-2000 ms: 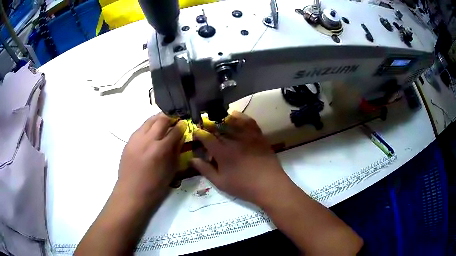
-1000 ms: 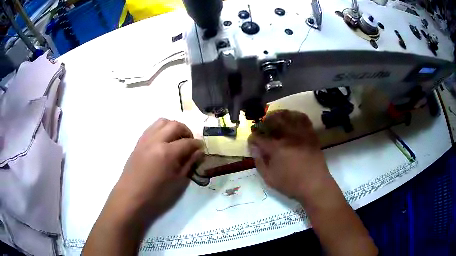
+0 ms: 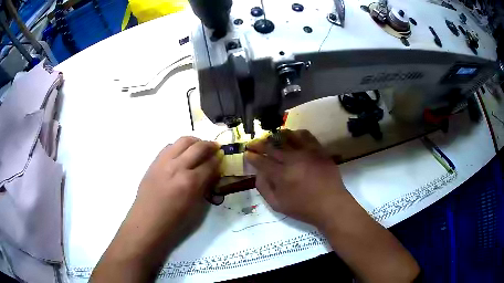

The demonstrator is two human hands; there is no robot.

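Note:
A small dark label [image 3: 233, 148] lies on a piece of fabric [image 3: 234, 164] that looks yellow under the needle light, just in front of the presser foot area [image 3: 247, 131]. My left hand [image 3: 179, 174] is at the label's left end, fingertips pressed on it and the fabric. My right hand [image 3: 301, 174] is at the label's right end, fingers bent over the fabric, partly under the machine head. The sewing machine [image 3: 342, 72] stands over the work. The needle tip cannot be made out. The fabric's right part is hidden by my right hand.
Pale pink fabric pieces [image 3: 33, 160] are stacked at the left. Black scissors [image 3: 365, 122] lie under the arm. A slim green-and-dark tool [image 3: 439, 156] lies at right. Wavy strips [image 3: 157, 77] lie behind left. A blue crate [image 3: 470, 221] is at lower right, yellow material [image 3: 157, 11] at the back.
One second ago the label lay uncovered between my parted hands. My hands have come closer together, and both are now at the label's ends. The whole view has shifted slightly.

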